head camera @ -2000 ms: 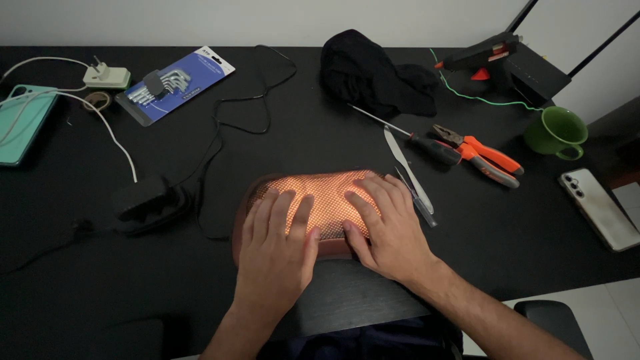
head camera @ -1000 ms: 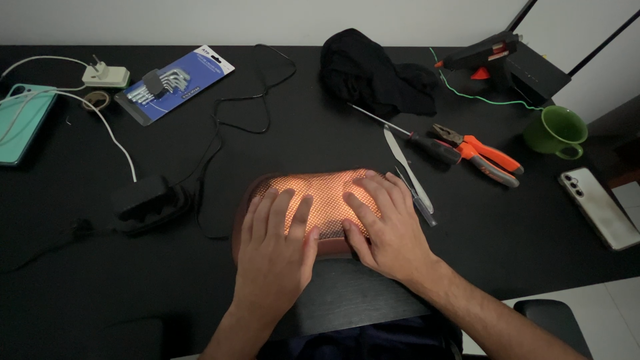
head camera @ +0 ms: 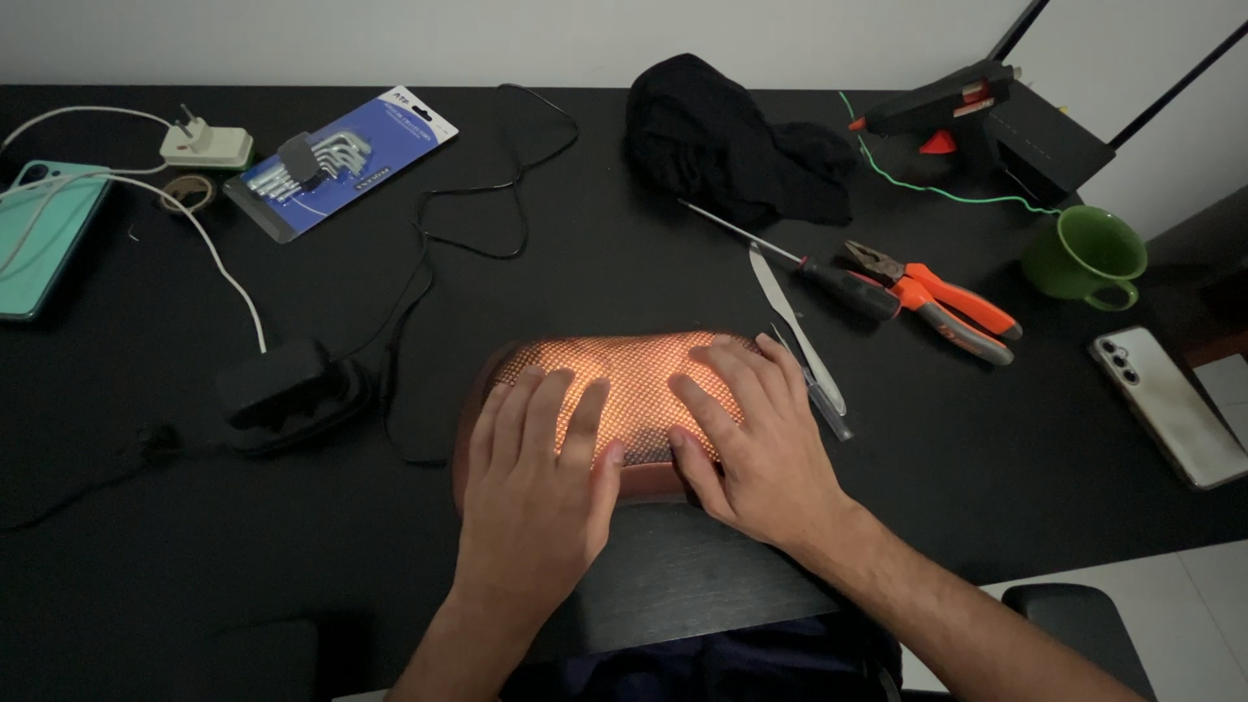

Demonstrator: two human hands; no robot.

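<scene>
A massage pillow (head camera: 624, 390) with a mesh cover and a brown rim glows orange near the front edge of the black table. My left hand (head camera: 536, 487) rests palm down on its left part, fingers spread. On its right part lies my right hand (head camera: 760, 439), fingers apart too. Neither hand is closed around anything. Just right of my right fingers are a metal knife (head camera: 799, 327) and a thin clear-handled tool (head camera: 827, 405). A thin black cable (head camera: 390, 390) runs behind and left of the pillow.
Behind lie a screwdriver (head camera: 843, 288), combination pliers (head camera: 960, 307), a black cloth (head camera: 721, 146) and a glue gun (head camera: 936, 102). A green mug (head camera: 1082, 258) and a phone (head camera: 1170, 405) are at right. Packaged hex keys (head camera: 341, 161), a black power strip (head camera: 302, 400) and a teal phone (head camera: 44, 244) are left.
</scene>
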